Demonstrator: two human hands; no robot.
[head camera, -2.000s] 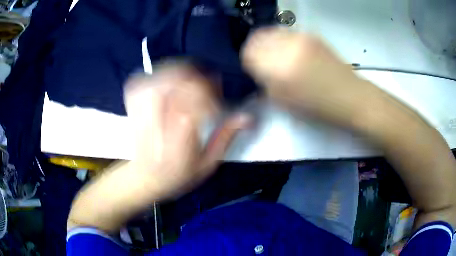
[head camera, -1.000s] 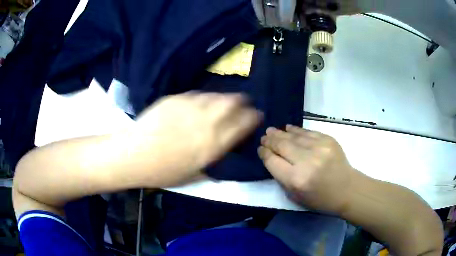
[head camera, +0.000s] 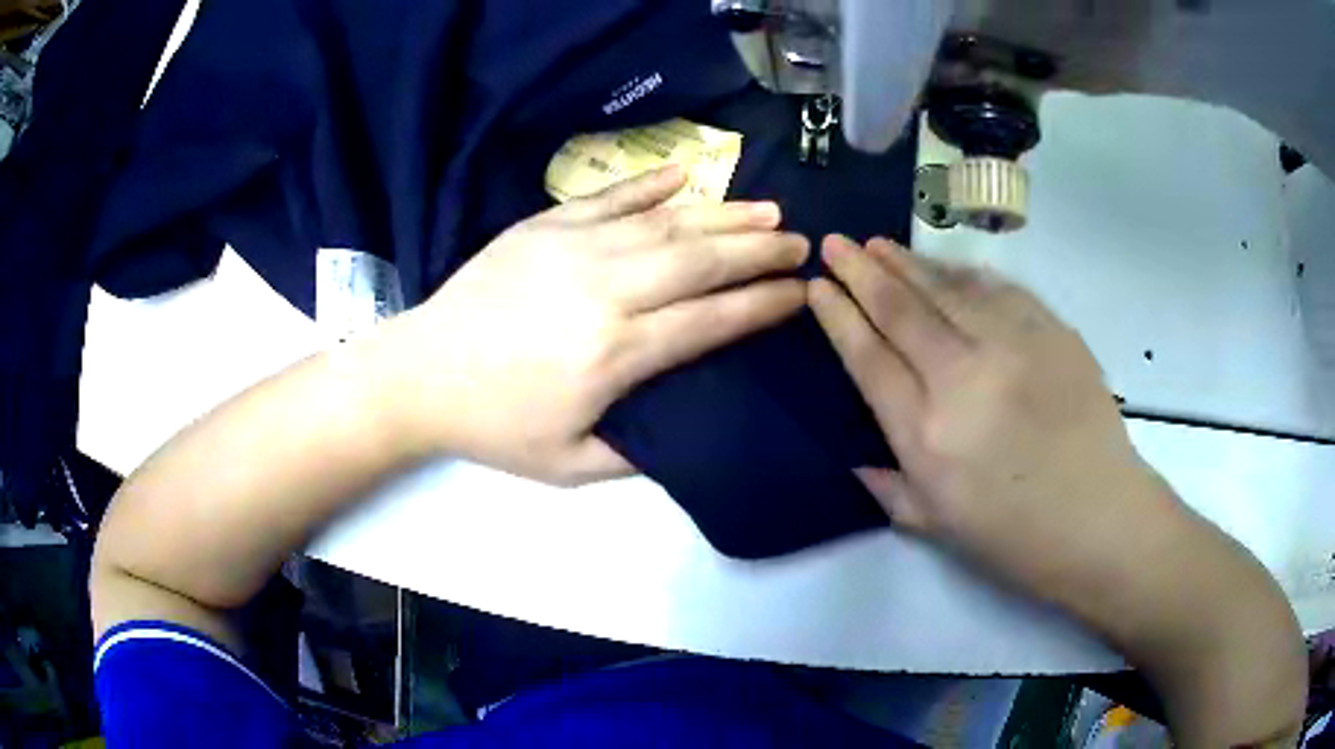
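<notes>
A dark navy garment piece (head camera: 761, 439) lies on the white table under the sewing machine head, its rounded end toward me. My left hand (head camera: 630, 300) lies flat on it, fingers spread and pointing right. My right hand (head camera: 966, 381) presses on its right edge, fingertips close to the left fingertips. The shiny presser foot (head camera: 817, 132) stands on the cloth just beyond both hands. A yellow-tan printed ticket (head camera: 688, 152) lies on the cloth, partly covered by my left fingers. Small white lettering shows on the cloth above it.
The grey-white machine head (head camera: 1157, 51) spans the top right, with a cream ribbed knob (head camera: 990, 190) below it. More navy cloth (head camera: 176, 161) spreads over the left. A white label (head camera: 353, 287) is beside my left forearm. The white table's curved front edge (head camera: 703, 637) runs below my hands.
Since a second ago, my left hand has moved up and flattened on the cloth by the ticket. My right hand has moved up, nearer the presser foot. The machine head shows more fully.
</notes>
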